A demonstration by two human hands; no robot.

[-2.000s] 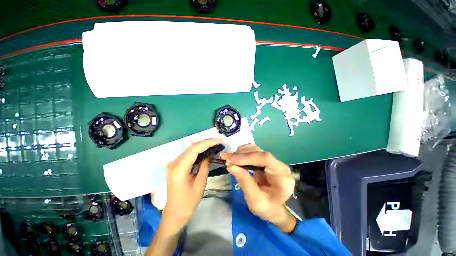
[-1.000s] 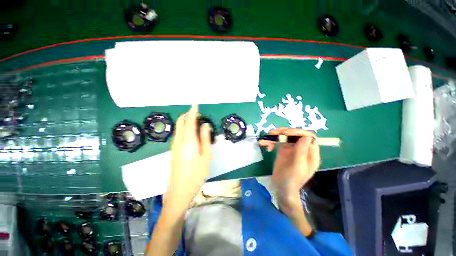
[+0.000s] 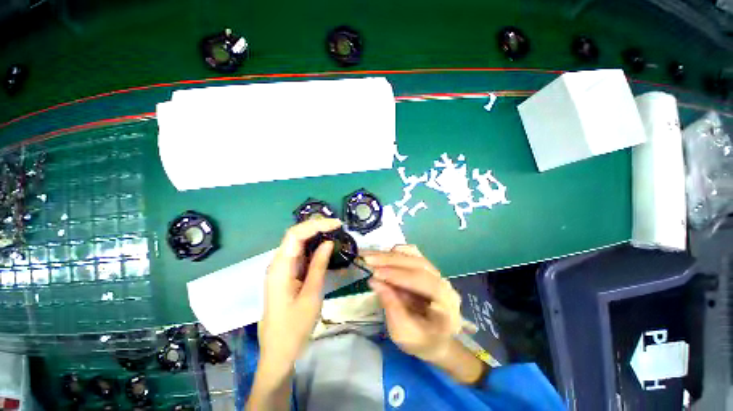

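Note:
My left hand (image 3: 296,277) holds a round black housing (image 3: 336,247) tilted above the white release-liner strip (image 3: 233,290). My right hand (image 3: 414,301) holds a thin dark tool with its tip at the housing's right edge; most of the tool is hidden by the fingers. Two more black housings lie just behind my hands, one (image 3: 363,210) at the strip's far end and one (image 3: 313,212) beside it, partly covered by my left fingers. Another housing (image 3: 193,235) lies alone to the left.
A stack of white sheets (image 3: 277,132) lies behind. Small white pieces (image 3: 458,186), a white box (image 3: 580,120) and a white roll (image 3: 659,172) are to the right. A clear tray (image 3: 80,241) is left, a dark bin (image 3: 579,297) lower right. Housings sit on the green belt (image 3: 426,48).
My left hand has lifted a housing off the mat, leaving one housing at the left. Another now lies beside the one near the strip's end. My right hand has moved left, bringing the tool to the held housing.

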